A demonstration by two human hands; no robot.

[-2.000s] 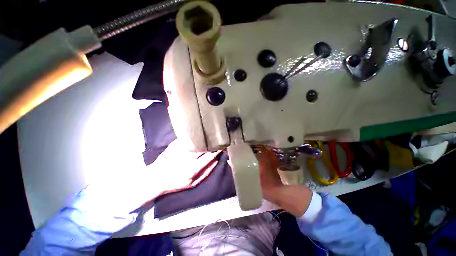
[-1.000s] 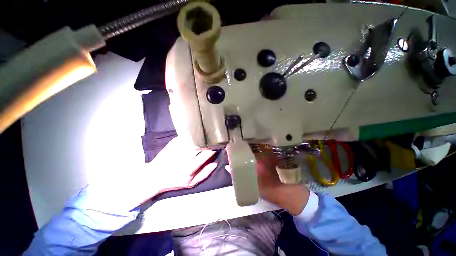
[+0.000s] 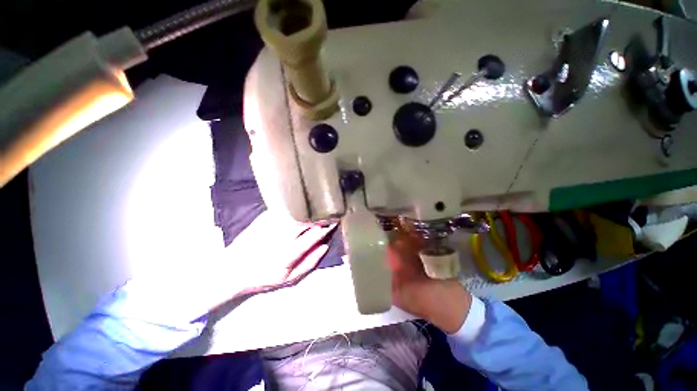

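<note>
The small dark purple-grey cloth (image 3: pixel 238 183) lies on the white table, left of and partly under the cream sewing machine head (image 3: pixel 397 176). My left hand (image 3: pixel 267 256), overexposed by the lamp, lies flat on the cloth with its fingers spread a little, its fingertips near the cream finger guard (image 3: pixel 368 263). My right hand (image 3: pixel 416 279) is behind the guard, under the machine head; its fingers are hidden and what it touches cannot be seen. The needle area is hidden by the head and guard.
A gooseneck lamp (image 3: pixel 65 103) glares at the upper left. Scissors with yellow (image 3: pixel 493 256) and red (image 3: pixel 521 243) handles lie right of my right hand. The white table's front edge (image 3: pixel 267 336) curves before my lap, where thin thread loops. Black cloth lies behind the table.
The dark cloth has moved away from the table's front edge, back under my left hand and the machine. The hands have stayed in nearly the same places. The view has shifted slightly.
</note>
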